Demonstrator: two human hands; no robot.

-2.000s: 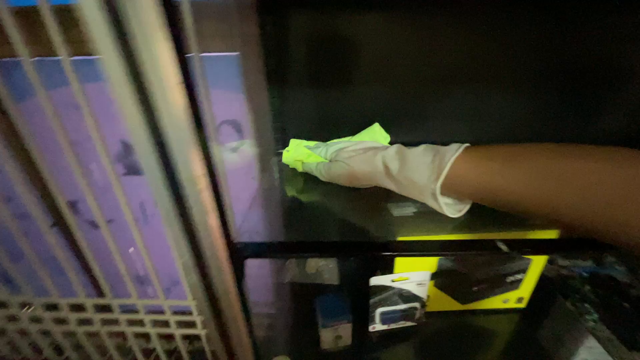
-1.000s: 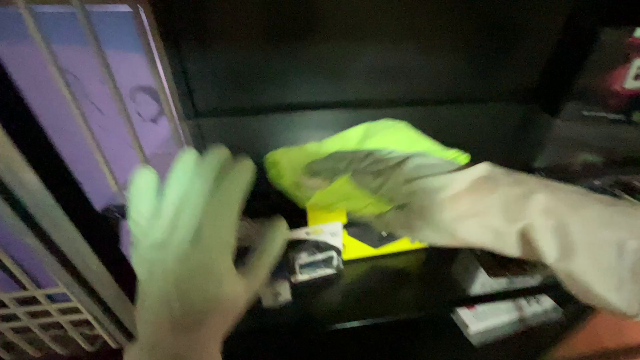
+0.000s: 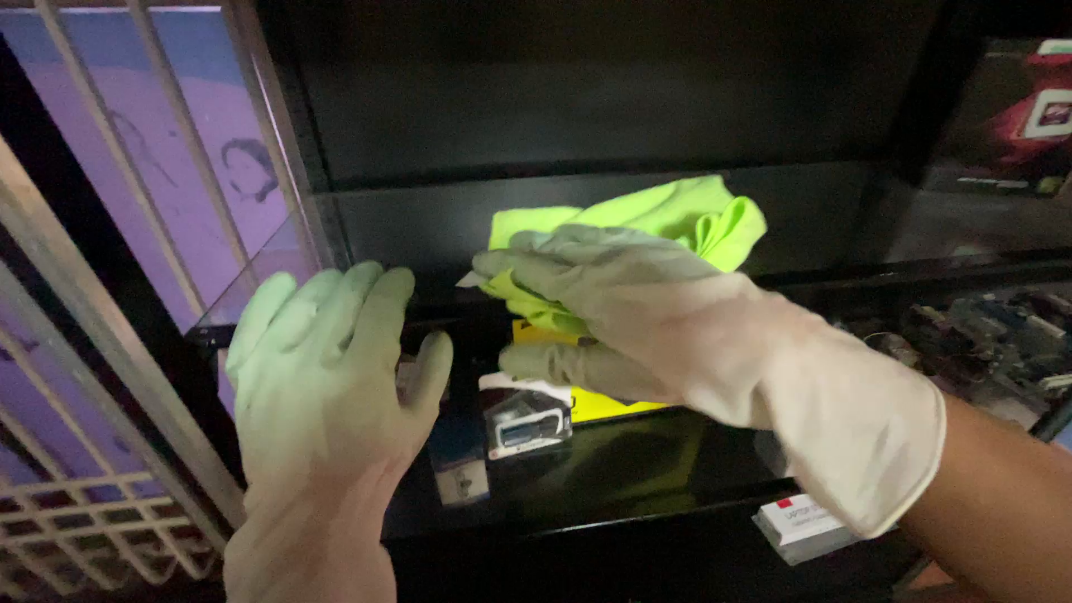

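My left hand [image 3: 327, 394], in a pale rubber glove, is spread with its palm away from me near the left end of a black shelf; nothing shows in it. A lime-green cloth [image 3: 653, 209] lies bunched under and between the fingers of my right hand [image 3: 620, 293], also gloved. That hand presses the cloth along the edge of the upper black shelf [image 3: 435, 205]. Below it, partly covered by the hand, are a yellow box [image 3: 615, 408] and a clear-and-white blister pack [image 3: 528, 423]. A small dark blue and white box [image 3: 461, 473] stands between the two hands.
A metal grille [image 3: 167, 100] and frame run down the left side, before a purple panel. Small packaged items [image 3: 988, 335] lie at the right. A white box [image 3: 800, 523] with writing sits lower right, and a dark and red box [image 3: 1013, 126] stands upper right.
My left hand, out of view two seconds ago, has come in at the left. The cloth is more bunched under my right hand than one second ago. The view has shifted right since the earliest frame.
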